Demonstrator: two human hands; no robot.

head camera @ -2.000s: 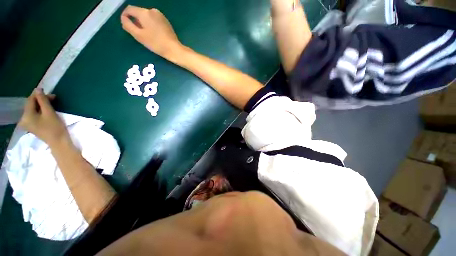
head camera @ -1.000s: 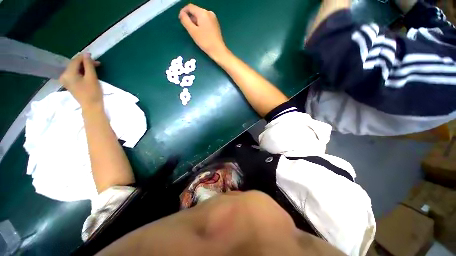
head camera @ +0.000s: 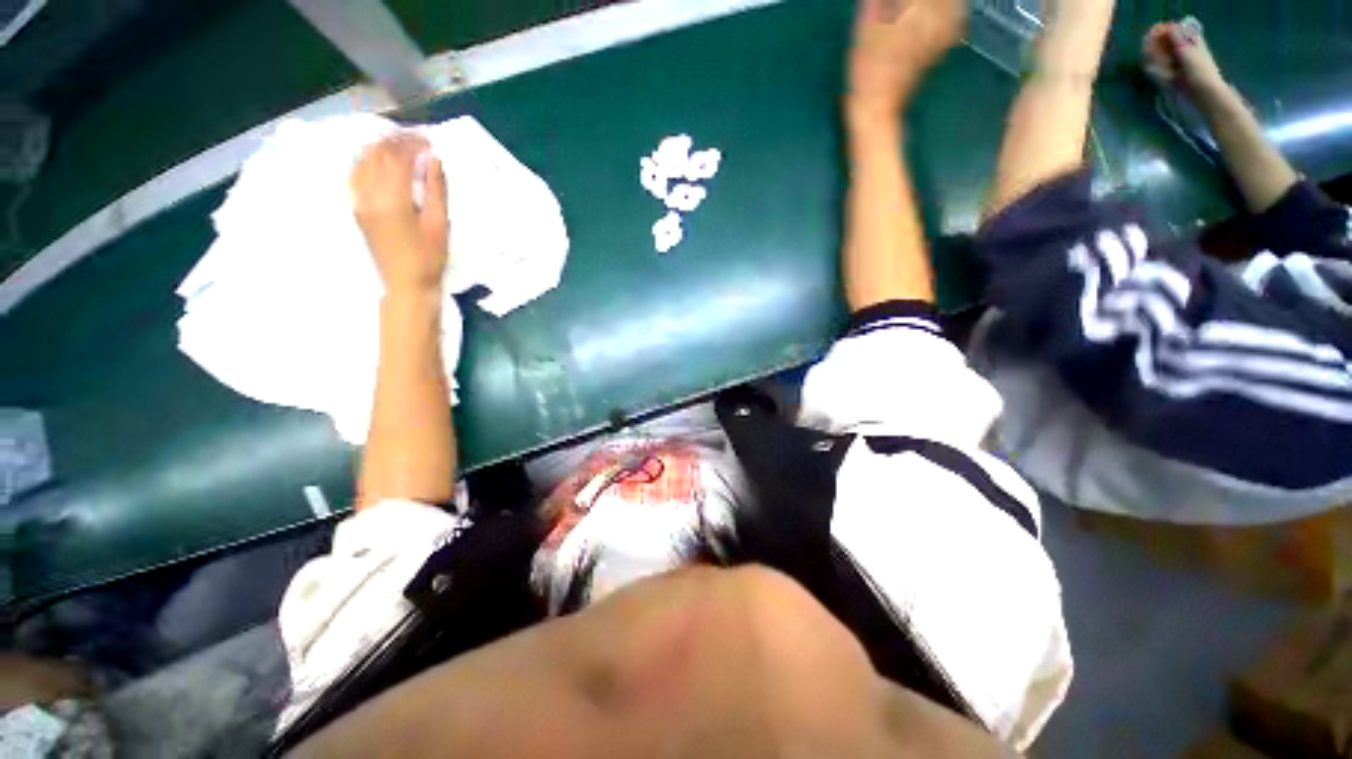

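Note:
A crumpled white cloth (head camera: 282, 267) lies on the green belt at the left. My left hand (head camera: 401, 215) rests on its upper part with curled fingers; whether it grips the cloth is unclear. Several small white lobed parts with centre holes (head camera: 682, 194) lie in a loose cluster right of the cloth, one slightly below the others. My right hand (head camera: 905, 45) is stretched forward at the top edge, blurred and partly cut off. A clear plastic box or film (head camera: 1011, 30) shows just right of it; contact cannot be told.
A pale rail (head camera: 549, 49) curves behind the cloth, with a grey metal post (head camera: 356, 37) joining it. A neighbour's forearm (head camera: 1050, 111) reaches in close to my right arm. Another hand (head camera: 1179, 57) is farther right. A clear item (head camera: 22, 452) lies at the left edge.
My view has turned, shifting the belt scene rightward. My left hand has moved from the rail onto the cloth. My right hand has moved away from the white parts, toward the neighbour.

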